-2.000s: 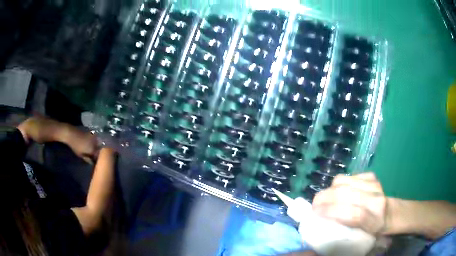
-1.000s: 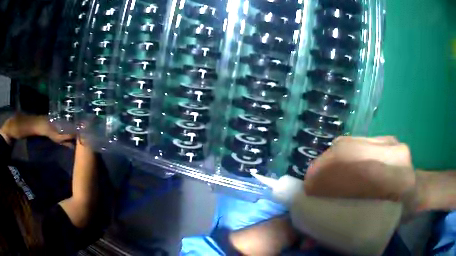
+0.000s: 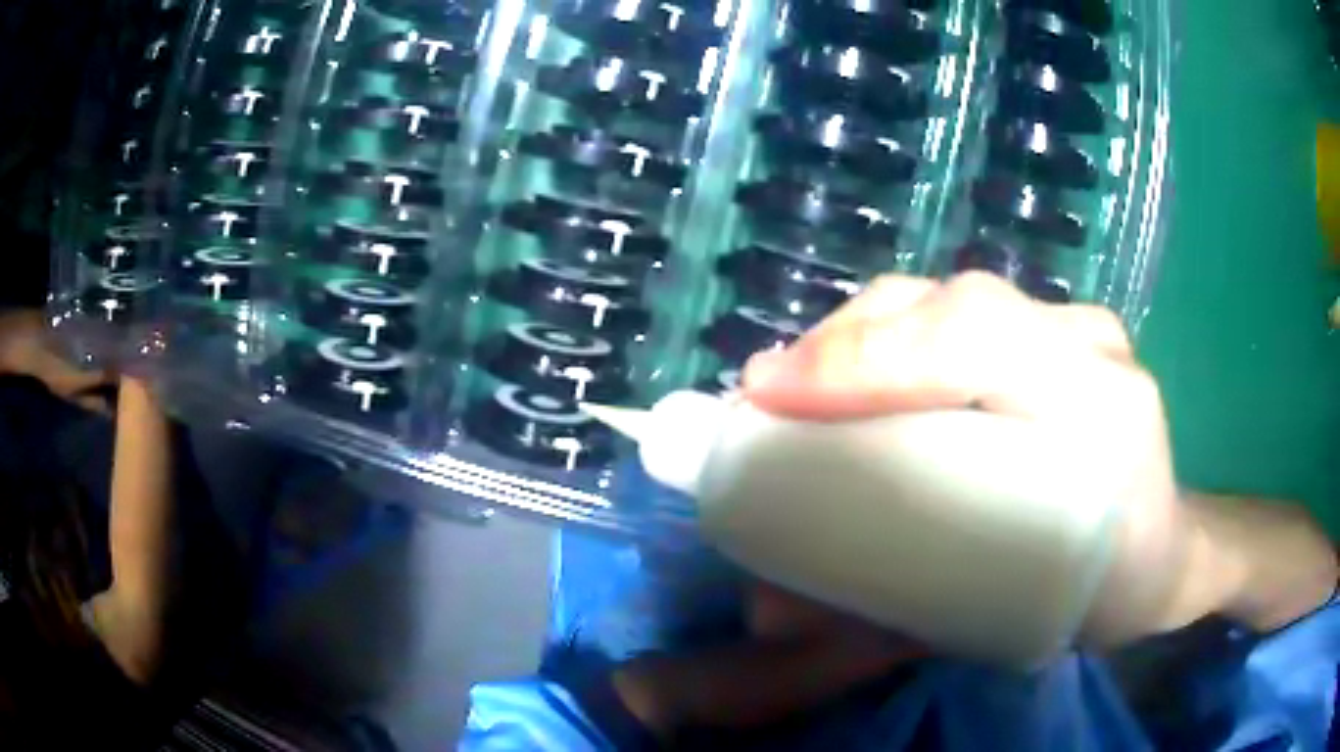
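Observation:
My right hand [image 3: 999, 367] grips a soft whitish squeeze bottle [image 3: 897, 514], lying almost level. Its narrow white tip points left at a black round part [image 3: 544, 400] with a pale ring, near the front end of a column; whether it touches cannot be told. The clear ribbed tray [image 3: 514, 485] holds columns of black discs with bright T-shaped glints. My hand and the bottle cover the front of the columns at the right. Below the bottle, a dim bare wrist or forearm comes from a blue sleeve; my left hand itself is hidden or too dark to make out.
A person in a black top sits at the left, with a bare forearm [image 3: 135, 514] near the tray's left corner. The green mat [image 3: 1249, 294] shows at the right, with a yellow object [image 3: 1328, 169] cut by the picture's edge. Blue sleeves show along the bottom.
My right hand and the bottle have moved left along the tray's front edge, from the fifth column to the one left of it. The view has come closer to the tray.

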